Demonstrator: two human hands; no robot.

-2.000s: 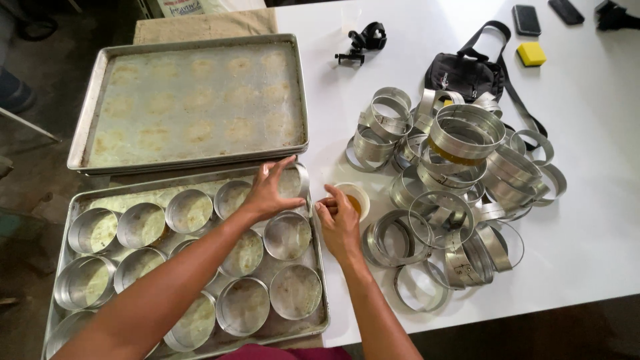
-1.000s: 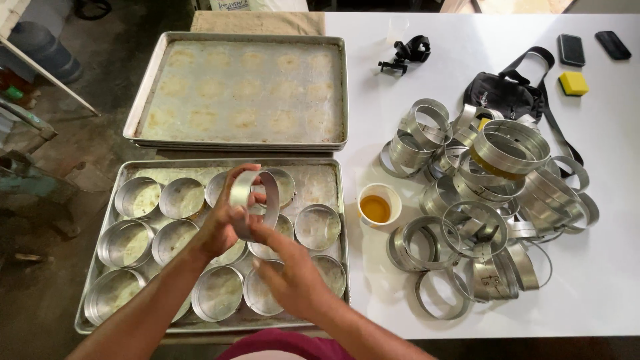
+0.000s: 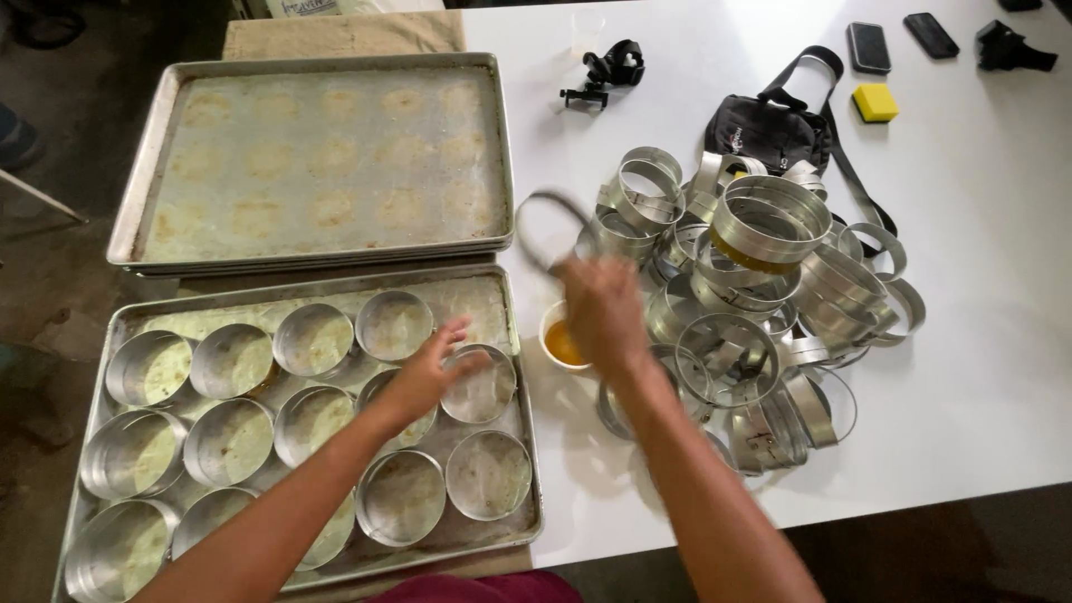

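My right hand (image 3: 605, 314), blurred, grips a metal ring (image 3: 553, 230) held up just left of the ring pile, above a small white cup (image 3: 554, 337) of amber liquid. Over the near baking tray (image 3: 481, 293) hovers my left hand (image 3: 440, 368), fingers spread and holding nothing, beside the ring (image 3: 479, 383) near the tray's right edge. Rows of metal rings (image 3: 232, 360) stand on that tray, some partly hidden by my left arm. At the right, many loose metal rings (image 3: 770, 219) lie heaped on the white table.
Behind the near tray lies a stack of baking trays (image 3: 335, 159) on brown cloth (image 3: 343, 35). A black bag (image 3: 766, 134), a yellow sponge (image 3: 875, 102), a black strap mount (image 3: 611, 71) and phone-like devices (image 3: 868, 48) rest farther back on the white table (image 3: 963, 335).
One second ago both hands were together at a ring over the near tray. Now they are apart: the right has moved right, toward the pile, with a ring in it; the left is spread.
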